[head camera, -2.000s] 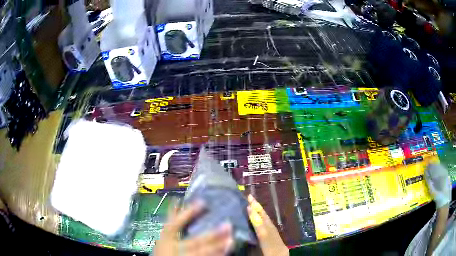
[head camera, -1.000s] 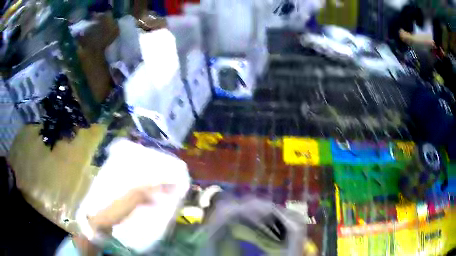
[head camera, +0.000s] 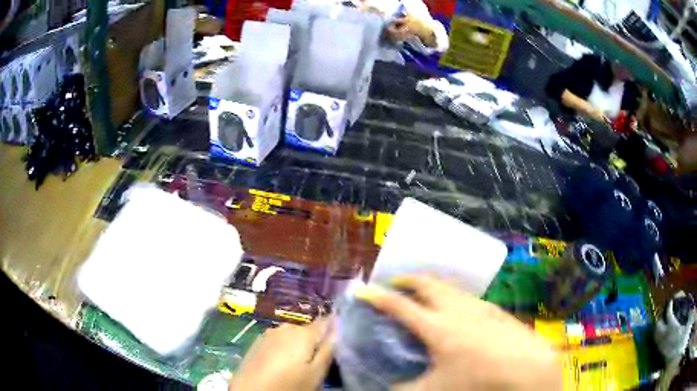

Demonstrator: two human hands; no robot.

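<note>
A dark speaker in a clear, crinkled bag (head camera: 374,347) is between my hands at the bottom centre. My left hand (head camera: 286,357) holds its left side. My right hand (head camera: 470,332) is over its upper right side, blurred. A plain white panel, looking like a box flap (head camera: 436,243), stands out behind my right hand; what lies below it is hidden by the hand. The thick white stack of poly bags (head camera: 160,267) lies at the left.
Open retail boxes (head camera: 313,126) stand at the back left. A camouflage speaker (head camera: 569,279) sits at the right, with dark speakers (head camera: 611,210) behind it. White packets (head camera: 481,99) lie at the far side. A person (head camera: 600,95) is at the back right. Black tangled material (head camera: 61,130) is at left.
My left hand, seen over the bag stack one second ago, is now at the bagged speaker. The white panel has appeared behind my right hand. The camera view has shifted.
</note>
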